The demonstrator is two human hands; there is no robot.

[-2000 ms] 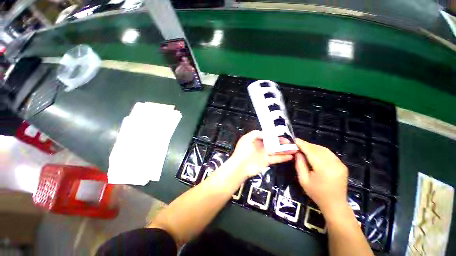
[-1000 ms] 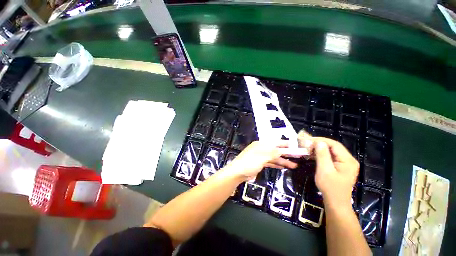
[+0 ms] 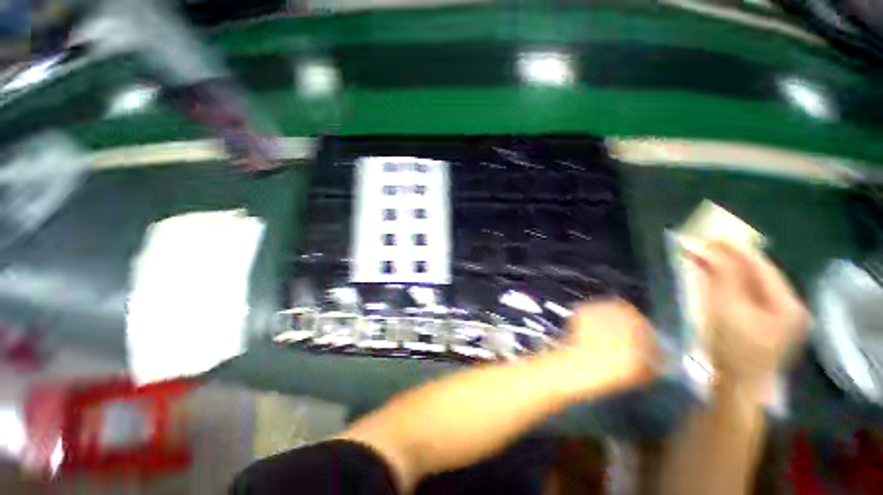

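The white liner sheet (image 3: pixel 402 220) with two columns of small black pads lies flat on the left part of the black blister tray (image 3: pixel 532 208). Cream square outlines show in the tray's front row, under glare. My left hand (image 3: pixel 612 338) is over the tray's front right corner, blurred; its fingers cannot be made out. My right hand (image 3: pixel 750 305) is right of the tray, blurred, with its fingers closed on a pale cream sheet (image 3: pixel 721 227). The waste strip sheet (image 3: pixel 685 290) lies partly under my right hand.
A white sheet stack (image 3: pixel 194 290) lies left of the tray. A blurred smartphone (image 3: pixel 228 121) leans on a post behind it. A red stool (image 3: pixel 116 425) is at lower left. A round white fan (image 3: pixel 857 319) is at far right. The green conveyor (image 3: pixel 436 111) runs behind.
The view has turned right. The padded liner sheet has left my hands and now lies flat on the tray. Both hands have moved right, my right hand beyond the tray with a pale sheet.
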